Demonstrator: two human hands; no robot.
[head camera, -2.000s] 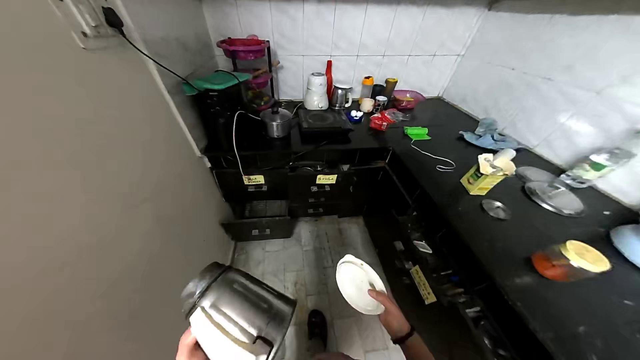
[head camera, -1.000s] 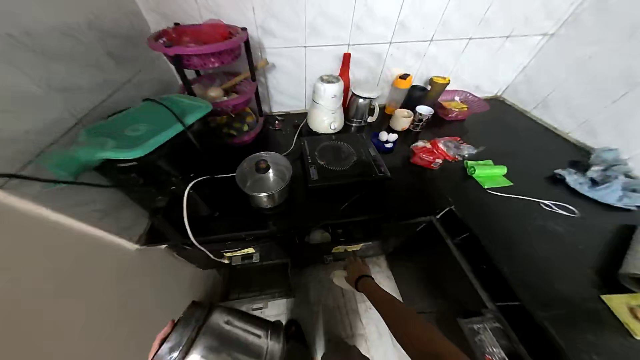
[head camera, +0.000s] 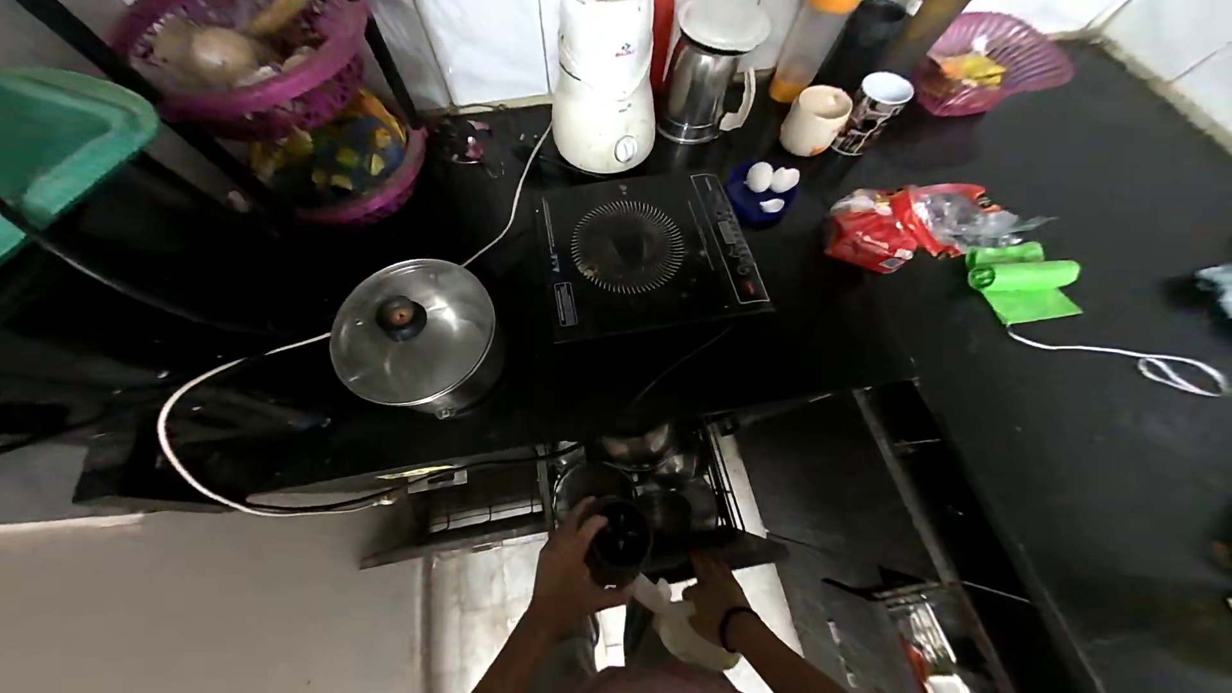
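Observation:
My left hand (head camera: 568, 568) grips a dark, round, open-topped jar or container (head camera: 618, 541) above the front of a pulled-out drawer. Beside it my right hand (head camera: 712, 597) is at the edge of the drawer front (head camera: 751, 551), with a white plate or lid (head camera: 688, 635) held against the palm; its exact shape is partly hidden. Steel pots and bowls (head camera: 674, 500) lie in the drawer's wire basket, below the counter edge. On the counter above stand a lidded steel pot (head camera: 414, 332) and a black induction cooktop (head camera: 630, 250).
Behind the cooktop stand a white mixer base (head camera: 604, 87) and a steel jug (head camera: 701, 82). Eggshells sit in a blue bowl (head camera: 760, 197). A red packet (head camera: 876, 231) and green bag roll (head camera: 1025, 279) lie rightward. Another open drawer (head camera: 924, 597) is at right; a wall (head camera: 241, 616) at left.
The drawer under the cooktop now stands open with pots showing. My left hand has moved right, toward my right hand. The view has moved closer to the counter.

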